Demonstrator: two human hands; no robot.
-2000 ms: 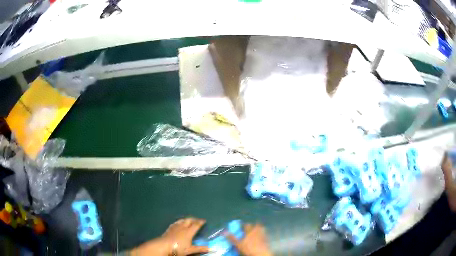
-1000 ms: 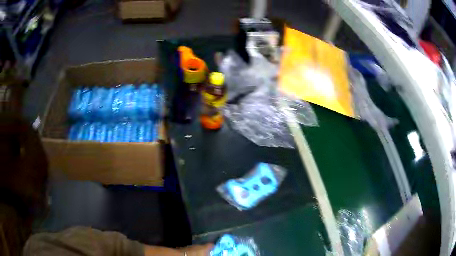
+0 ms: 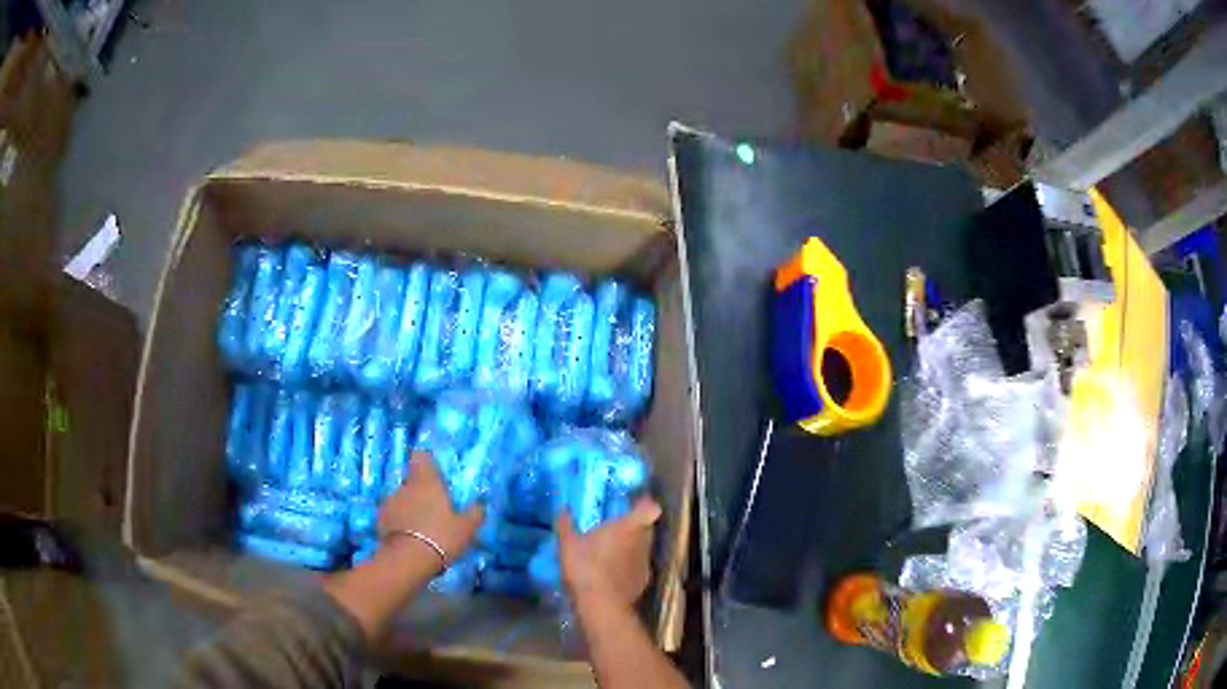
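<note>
The open shipping carton (image 3: pixel 404 198) holds rows of bagged blue products (image 3: pixel 357 323) stood on edge. My left hand (image 3: pixel 428 518), with a band at the wrist, is inside the carton with its fingers on a bagged blue product (image 3: pixel 474 438) in the front row. My right hand (image 3: pixel 608 555) is inside the carton at the right, its fingers around another bagged blue product (image 3: pixel 592 474). Both of these pieces lean over the lower rows. My fingertips are partly hidden by the pieces and film.
The dark green bench (image 3: pixel 807 189) adjoins the carton's right side. On it are an orange-and-blue tape gun (image 3: pixel 845 364), a dark flat case (image 3: pixel 781 518), a bottle (image 3: pixel 922 626), crumpled clear bags (image 3: pixel 969 431) and a yellow envelope (image 3: pixel 1120 390). Another brown box (image 3: pixel 928 141) stands beyond.
The view has turned from the bench to the carton. My hands have moved from the bench into the carton with blue pieces.
</note>
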